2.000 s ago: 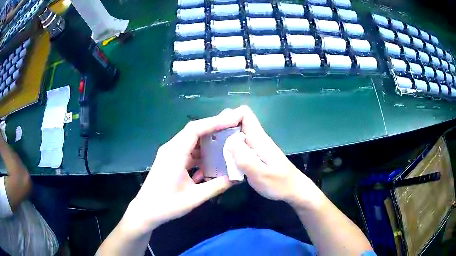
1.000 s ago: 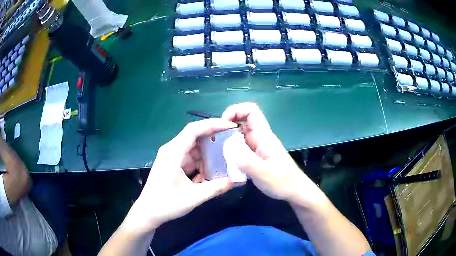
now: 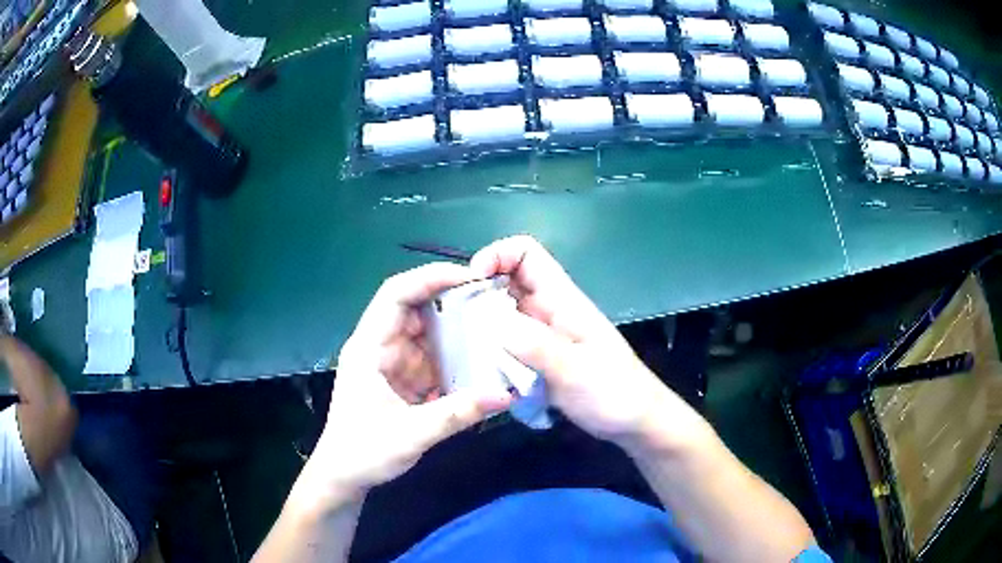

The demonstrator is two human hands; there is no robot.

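A white device housing (image 3: 464,343) is held above the bench's front edge, its flat face towards me. My left hand (image 3: 401,374) grips it by its left side and its upper and lower edges. My right hand (image 3: 566,341) holds a crumpled wiping cloth (image 3: 532,405) against the housing's right part; the cloth hangs out below the fingers. The fingers hide the housing's right edge. A thin dark stick tool (image 3: 431,251) lies on the green bench just beyond my hands, its right end hidden behind the fingers.
A tray of white units (image 3: 578,114) lies beyond my hands, a second tray (image 3: 921,121) at far right. A heat gun (image 3: 165,121), a corded handle (image 3: 182,236) and a white paper strip (image 3: 114,284) lie at left. Another person's arm (image 3: 42,401) is at lower left.
The housing has tilted a little in my hands and the cloth now hangs lower at its lower right. The stick tool, hidden two seconds ago, shows on the bench. The view has shifted slightly.
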